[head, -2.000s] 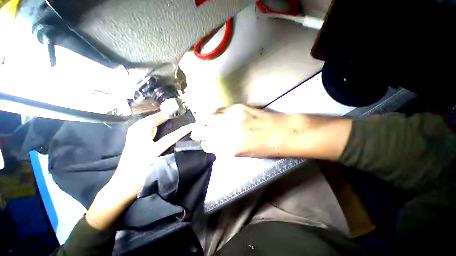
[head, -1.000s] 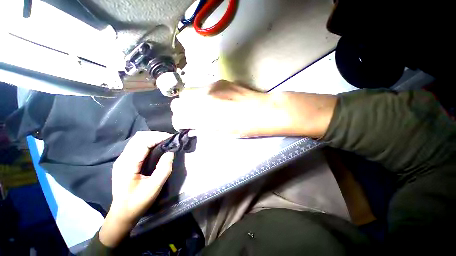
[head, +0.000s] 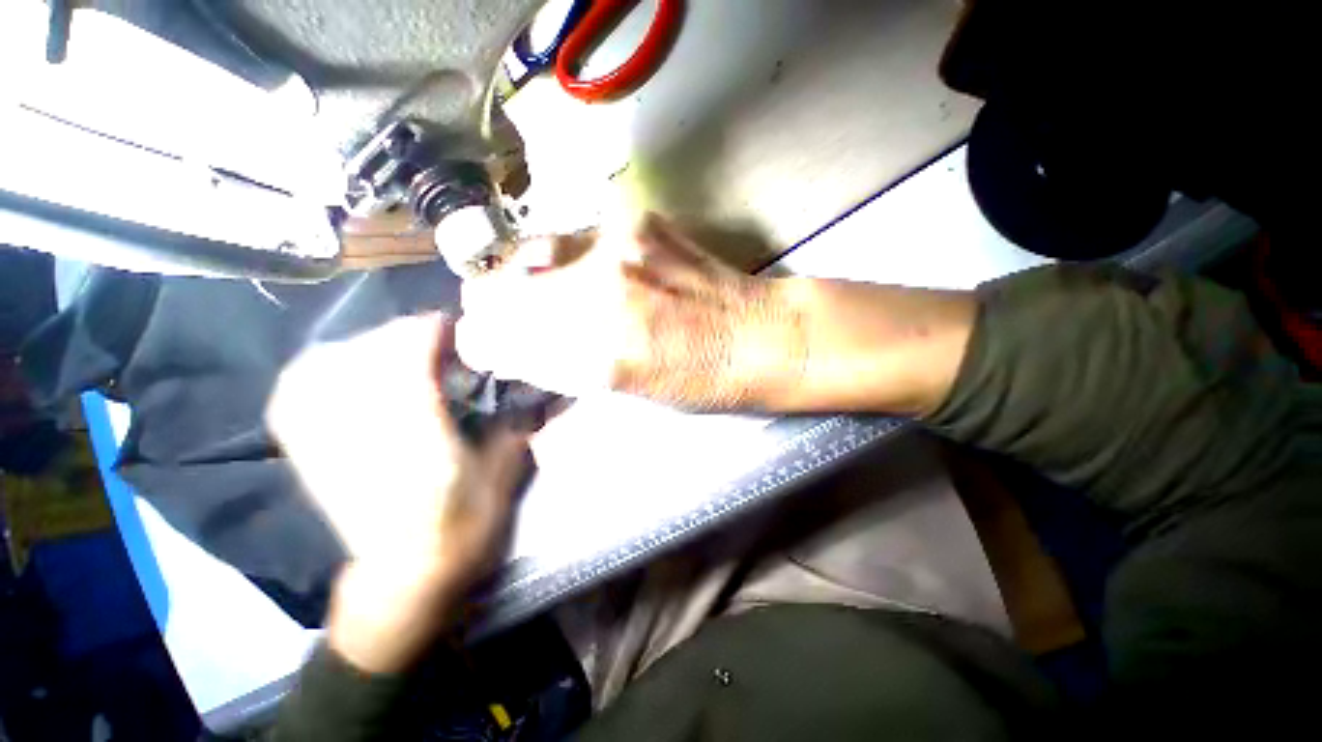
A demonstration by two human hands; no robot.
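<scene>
The dark grey garment (head: 218, 420) lies on the machine table left of and below the needle area (head: 442, 196). My right hand (head: 580, 312) rests just right of the presser area, washed out by the lamp, with its fingers on the cloth edge. My left hand (head: 399, 449) is blurred and lies over the garment. Its fingers curl around a bunched dark part of the cloth close to my right fingertips. The exact finger contact and the needle are hidden by glare and the hands.
The white machine head (head: 160, 160) is at upper left. Red-handled scissors (head: 621, 58) lie behind the needle. A black round base (head: 1066, 181) is at right. A ruler strip (head: 696, 515) runs along the table's front edge. A blue edge (head: 128, 507) is at left.
My left hand has moved up and turned over beside my right hand, which has shifted slightly left. Since the earliest frame, the garment's folded front part has left the table's front edge.
</scene>
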